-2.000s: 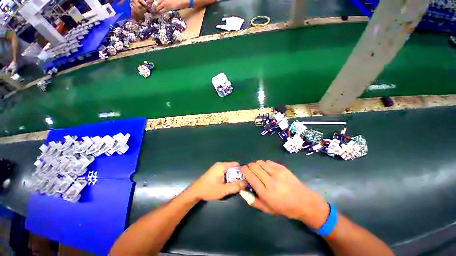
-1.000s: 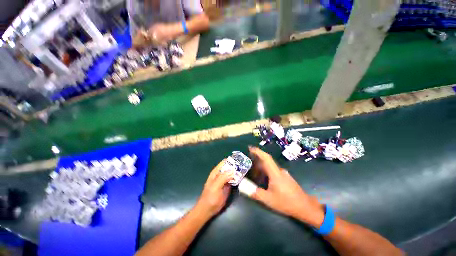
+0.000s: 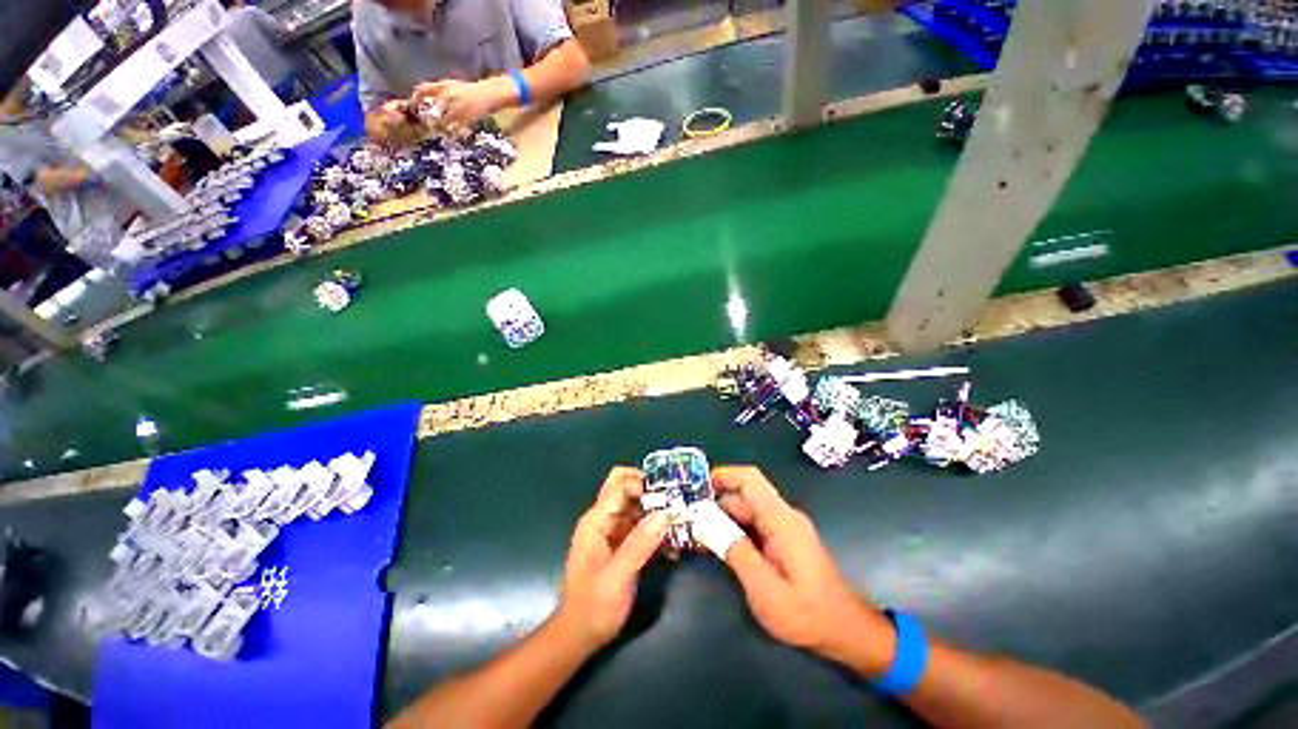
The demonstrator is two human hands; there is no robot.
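A unit in a housing (image 3: 678, 484), a rounded white block with a green board and white and dark details showing, is held over the dark green bench. My left hand (image 3: 609, 556) grips its left side, thumb on its lower part. My right hand (image 3: 783, 558) grips its right side, with a white wrap on the thumb and a blue wristband on the wrist. Wired board assemblies (image 3: 883, 416) lie in a loose row to the right. Whitish plastic housings (image 3: 199, 548) stand in rows on a blue sheet (image 3: 335, 627) at the left.
A green conveyor belt (image 3: 641, 257) crosses behind the bench, carrying a white unit (image 3: 514, 316) and a small assembly (image 3: 336, 292). A slanting pale post (image 3: 1004, 185) stands at the right. A white stick (image 3: 904, 375) lies behind the assemblies. A person (image 3: 463, 64) works opposite beside a similar pile.
My right hand has come back against the unit, now held by both hands with its board side showing. The unit and assembly on the belt have moved left.
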